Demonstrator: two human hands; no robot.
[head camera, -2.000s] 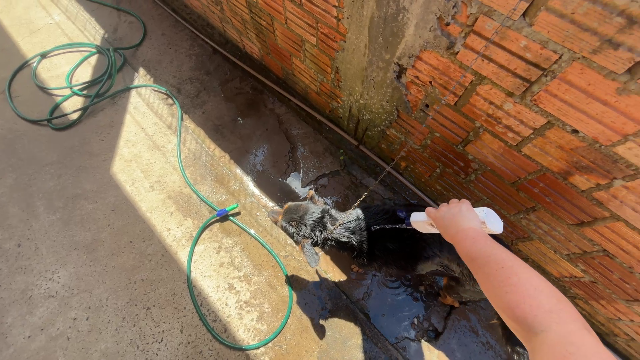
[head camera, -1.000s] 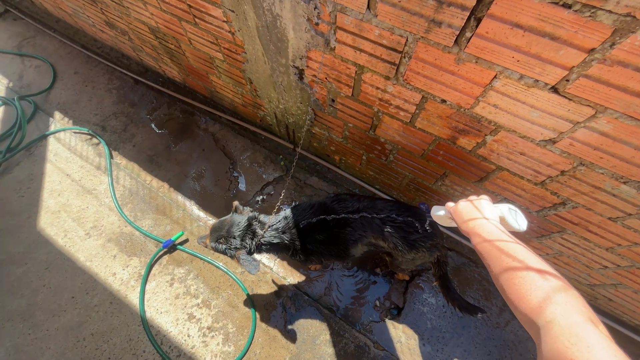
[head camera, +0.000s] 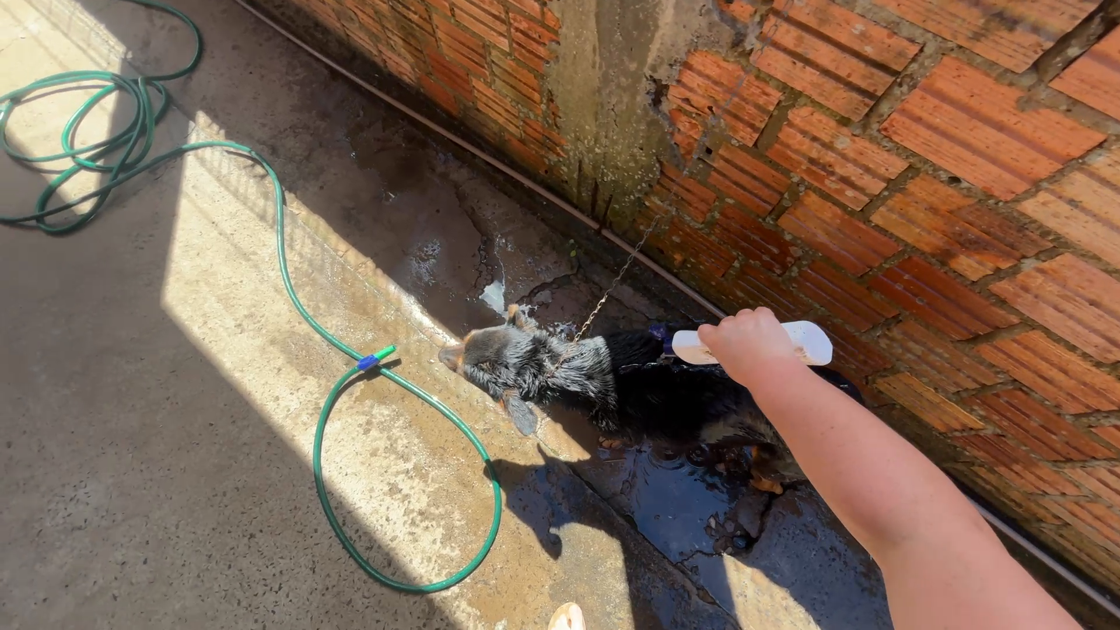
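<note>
My right hand (head camera: 751, 344) grips a white plastic bottle (head camera: 809, 342), held sideways over the back of a wet black dog (head camera: 674, 394). The bottle's dark purple cap end points left, toward the dog's neck. The dog stands beside the brick wall with its grey and tan head to the left. A thin metal chain (head camera: 615, 282) runs from its neck up toward the wall. My forearm hides part of the dog's rear. My left hand is out of view.
A green garden hose (head camera: 282, 236) with a blue and green nozzle (head camera: 376, 358) loops on the concrete. The brick wall (head camera: 822, 157) rises at the right, with a thin pipe (head camera: 490, 149) along its base. A puddle (head camera: 669, 503) lies below the dog. Part of a foot (head camera: 567, 618) shows at the bottom edge.
My right hand with the bottle has moved from near the dog's rump toward its shoulders since one second ago. The view has shifted.
</note>
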